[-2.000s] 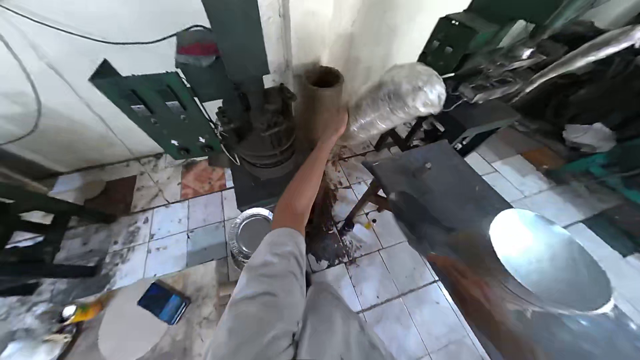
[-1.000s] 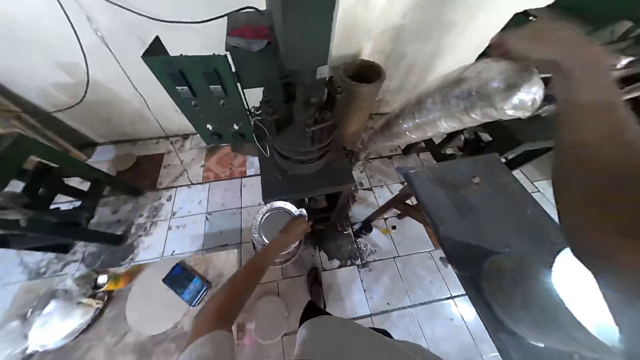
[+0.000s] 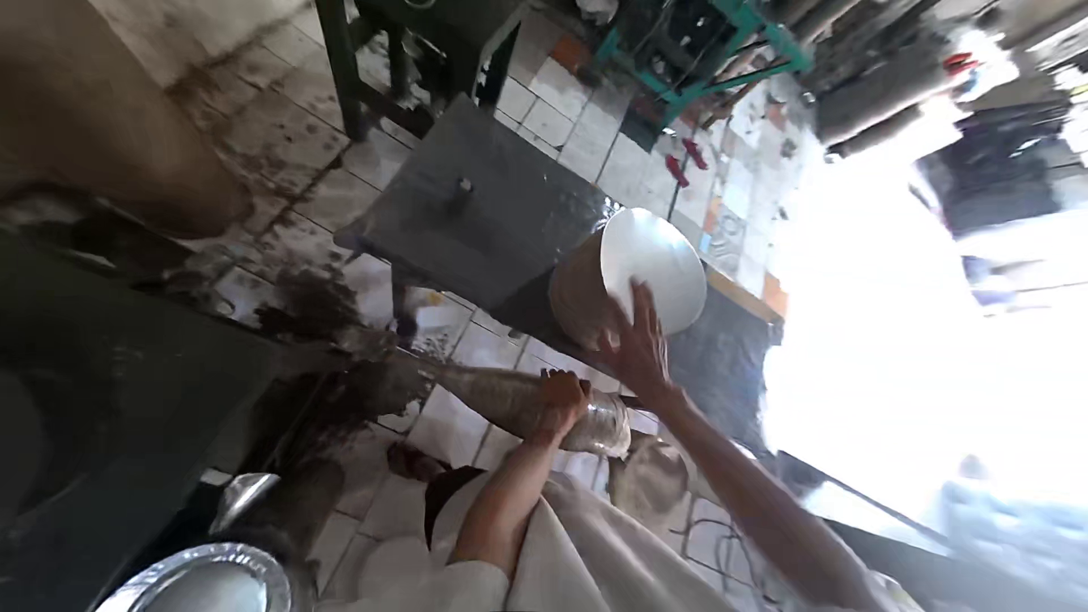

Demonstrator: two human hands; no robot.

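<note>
My left hand (image 3: 565, 404) is closed around a long bundle wrapped in clear plastic (image 3: 501, 395), which lies across in front of my lap, its narrow end pointing left. Over the dark bench (image 3: 493, 204), my right hand (image 3: 642, 344) is spread open at the near edge of a stack of round, silvery metal sheets (image 3: 667, 263); whether the fingertips touch it I cannot tell. At the bottom left, a round foil plate with a crimped rim (image 3: 276, 569) is partly cut off by the frame.
Dark machine parts (image 3: 102, 408) fill the lower left. A large blurred brown form (image 3: 110, 127) stands at the upper left. Beyond the bench are a dark stand (image 3: 391, 119), a teal metal frame (image 3: 748, 81) and red footwear (image 3: 677, 170) on the tiles. Glare washes out the right side.
The view has swung strongly to the right. My left hand, at the foil plate one second ago, is now around the plastic-wrapped bundle. My right hand has gone from the bundle to the metal sheets.
</note>
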